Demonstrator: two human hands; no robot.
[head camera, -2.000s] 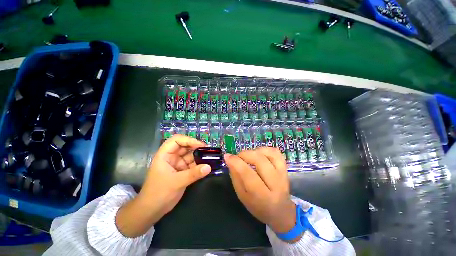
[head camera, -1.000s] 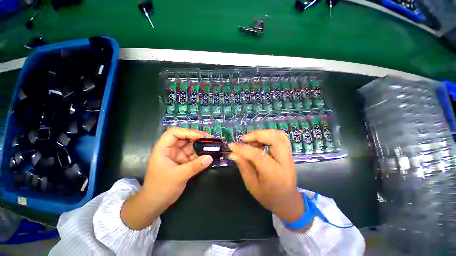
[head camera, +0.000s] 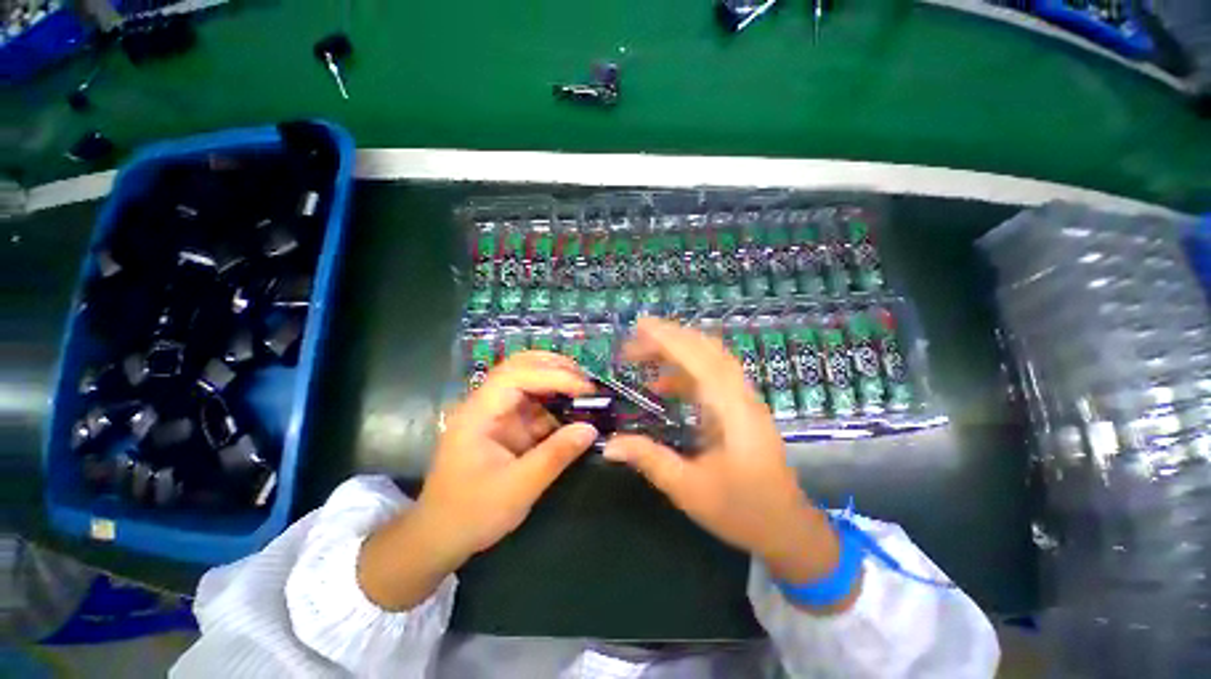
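My left hand (head camera: 495, 458) holds a glossy black housing (head camera: 586, 403) with a small pale rectangle on it, between thumb and fingers above the mat. A narrow strip (head camera: 635, 394), probably a circuit board, slants out of the housing's right side. My right hand (head camera: 724, 444) is at the strip's right end, blurred, with thumb and fingers spread around it; whether it touches the strip cannot be told. Behind the hands lies a clear blister tray (head camera: 930, 328) with two rows of green circuit boards (head camera: 810, 364), partly hidden by my hands.
A blue bin (head camera: 331, 252) full of black housings stands at left. Empty clear trays (head camera: 1097, 385) are stacked at right. Beyond a pale rail (head camera: 438, 165), the green belt (head camera: 452, 80) carries several part-built units (head camera: 333, 61). Blue bins show at the upper edges.
The belt units have moved left. The strip now shows slanting from the housing. My right hand's fingers have spread from their earlier pinch, while my left hand still holds the housing.
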